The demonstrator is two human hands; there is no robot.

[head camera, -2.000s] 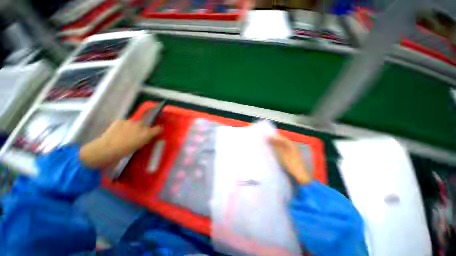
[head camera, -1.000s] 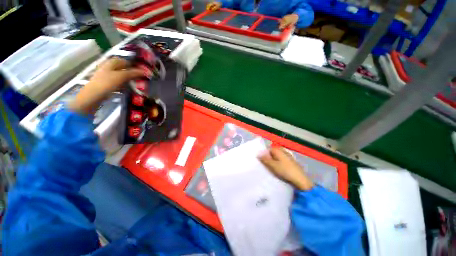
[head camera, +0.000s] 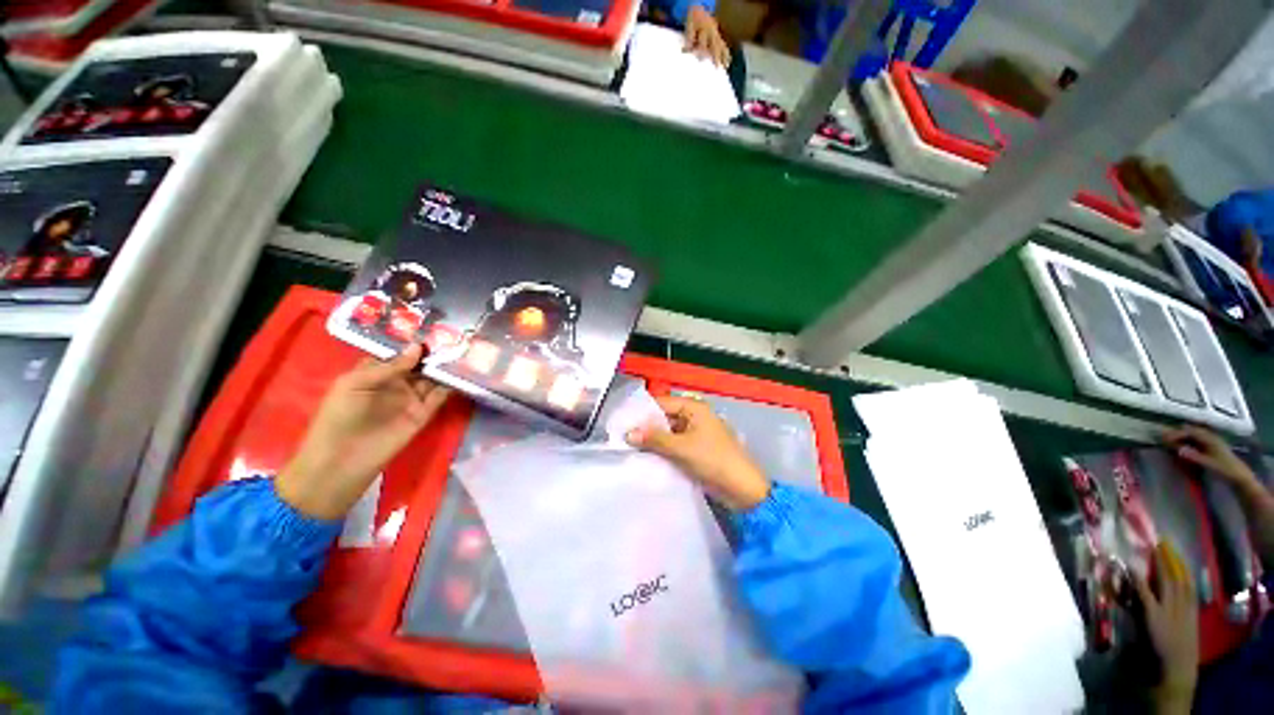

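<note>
My left hand (head camera: 366,419) holds a tablet (head camera: 510,314) by its lower left edge, printed front up, with an orange-lit figure and red icons. My right hand (head camera: 699,444) grips a frosted protective sleeve (head camera: 594,538) by its top corner, with dark logo lettering. The tablet's lower right corner is at the sleeve's mouth; I cannot tell if it is inside. Below lies the red foam tray (head camera: 231,419). Its left slot is bare red with a white label (head camera: 361,514); greyed, sleeved tablets lie in the middle and right slots, partly hidden by the sleeve.
A stack of empty sleeves (head camera: 978,531) lies right of the tray. Stacked white foam trays (head camera: 210,238) with tablets stand at left. Beyond are the green conveyor belt (head camera: 461,154) and a metal upright (head camera: 964,210). Another person's hands (head camera: 1171,601) work at far right; another hand (head camera: 703,34) shows at the top.
My left hand has brought the tablet from the left stack across to the sleeve, turning it lengthwise. My right hand still holds the sleeve. The view has shifted.
</note>
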